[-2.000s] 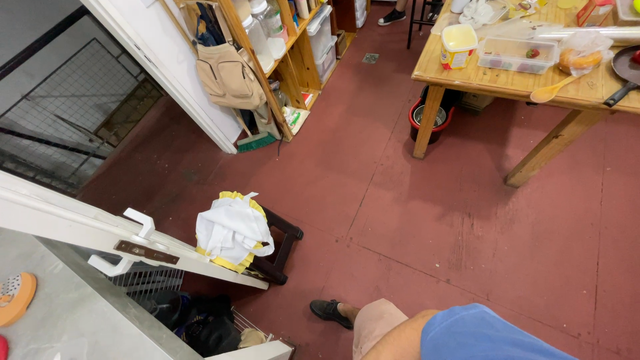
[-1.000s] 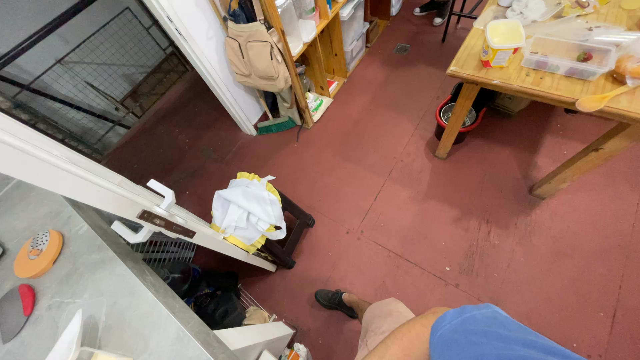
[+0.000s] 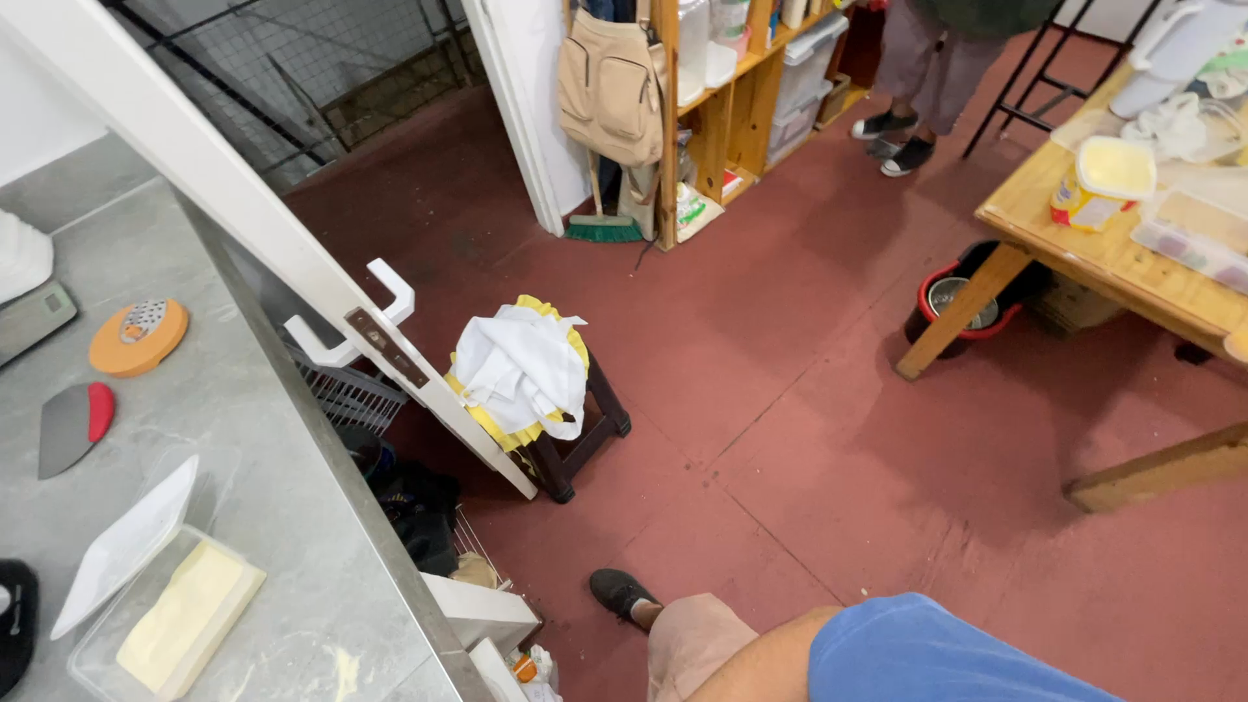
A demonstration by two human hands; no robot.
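Observation:
Neither my left hand nor my right hand can be seen. My bare arm (image 3: 770,658) below a blue sleeve (image 3: 926,648) shows at the bottom edge, its hand hidden. On the grey counter at left lie a block of butter or similar pale food (image 3: 185,624) in a clear plastic container with its white lid (image 3: 132,551) beside it, a dough scraper with a red handle (image 3: 100,411), an orange round grater (image 3: 139,336) and part of a kitchen scale (image 3: 37,317). A white cloth with yellow trim (image 3: 522,370) is heaped on a dark stool (image 3: 595,419).
A white door (image 3: 263,229) with handles stands ajar beside the counter. A wooden table (image 3: 1033,205) holds an open tub (image 3: 1107,180) and containers; a red-rimmed bucket (image 3: 960,302) is beneath. Another person (image 3: 921,68) stands near wooden shelves (image 3: 746,117). A green broom (image 3: 604,229) leans by the doorway.
The view has swung left, bringing more of the grey counter into sight. More of the other person's legs now shows near the shelves.

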